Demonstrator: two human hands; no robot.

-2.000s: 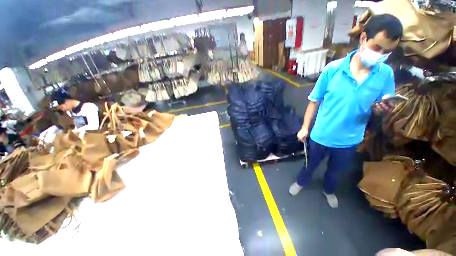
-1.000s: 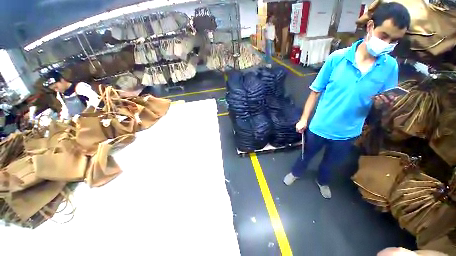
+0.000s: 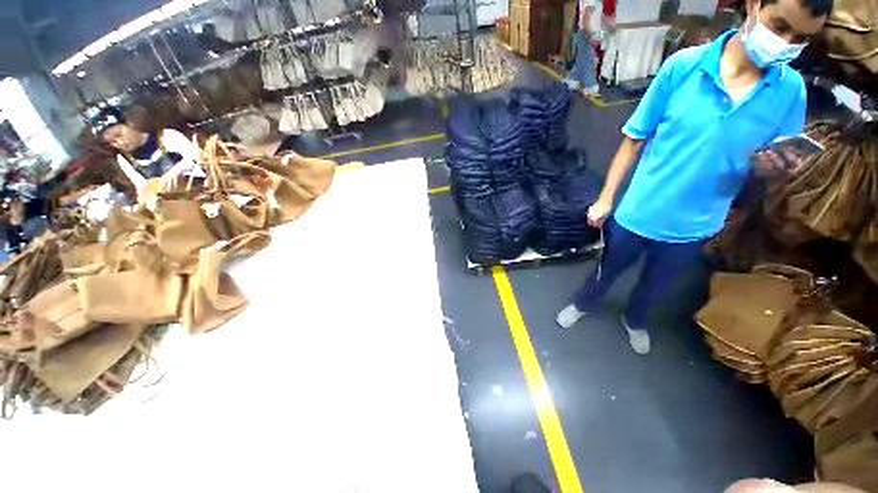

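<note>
A large white-covered table (image 3: 337, 337) lies nearest in front of me. Brown tote bags (image 3: 130, 297) with thin handles are heaped along its left and far side. My left hand is not in view. A blurred, skin-toned shape at the bottom right edge appears to be part of my right hand (image 3: 756, 486); it is cut off by the frame, and its fingers and anything in them are hidden.
A person in a blue shirt (image 3: 688, 144) stands in the aisle, holding a phone (image 3: 791, 144). Navy backpacks (image 3: 520, 183) are stacked on a pallet behind. More brown bags (image 3: 770, 332) are piled at right. A person (image 3: 144, 154) is behind the heap; another walks far back.
The view has tilted down and shifted slightly. The blue-shirted person still stands in the aisle. A distant person has moved right. A dark shape now shows at the bottom edge.
</note>
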